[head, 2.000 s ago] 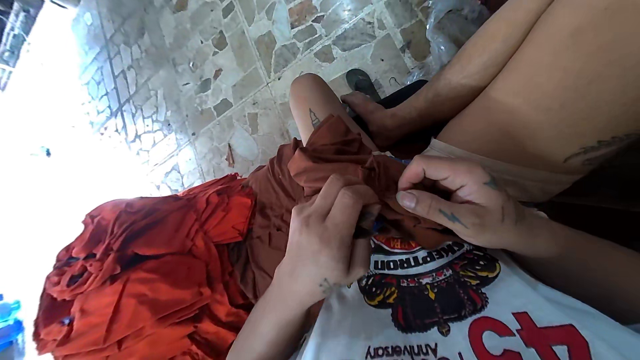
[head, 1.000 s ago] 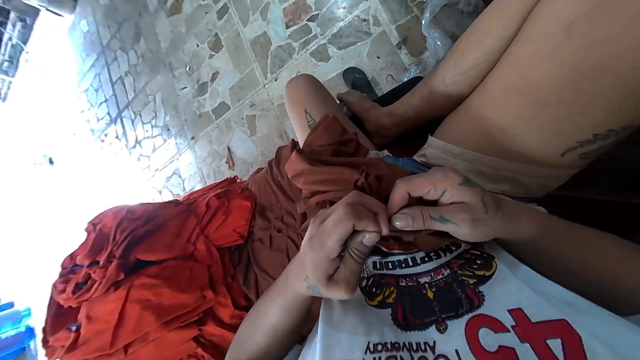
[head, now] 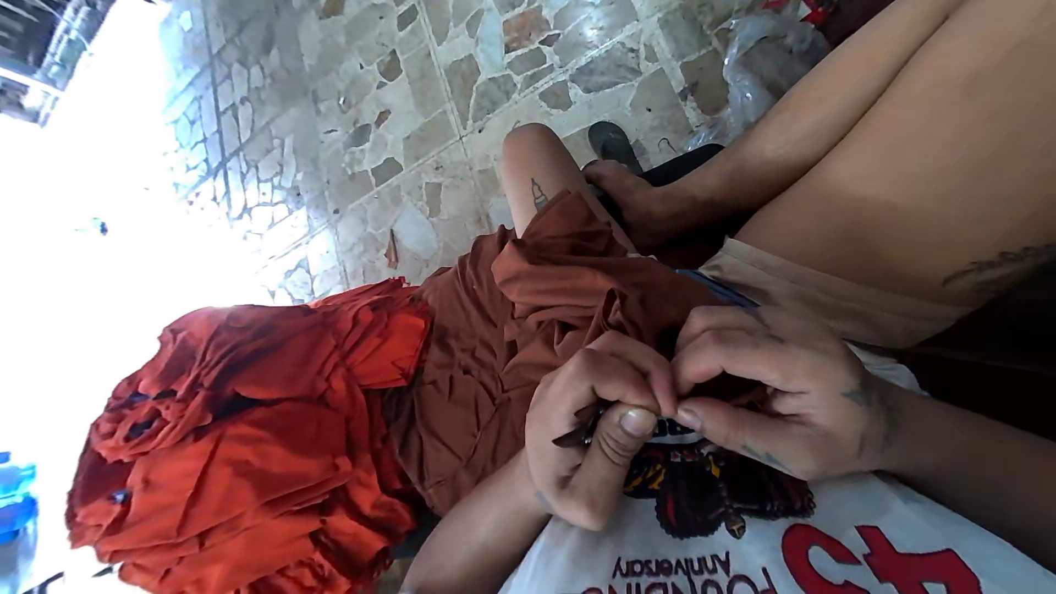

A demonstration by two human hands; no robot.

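In the head view, my left hand (head: pixel 590 433) is curled with its thumb and fingers pinched, and a small dark pointed metal tool (head: pixel 580 431), possibly thread snips, sticks out of its grip. My right hand (head: pixel 780 392) meets it fingertip to fingertip, thumb and forefinger close together. Whatever lies between the fingertips is too small to tell. Brown cloth (head: pixel 561 293) lies bunched across the lap, just beyond both hands, and part of it shows behind my right fingers. The printed white shirt (head: pixel 833 528) is right below the hands.
A thick heap of red-orange cloth pieces (head: pixel 247 445) lies to the left, against the brown cloth. Bare legs (head: pixel 899 165) and a dark slipper (head: pixel 615 144) are beyond the lap, on a stone-patterned floor (head: pixel 396 99). Clear plastic (head: pixel 755 70) lies at the upper right; something blue (head: pixel 15 499) is at far left.
Both hands have moved down toward the shirt. Their fingertips, apart two seconds ago, now meet. The dark tool shows more plainly in my left hand.
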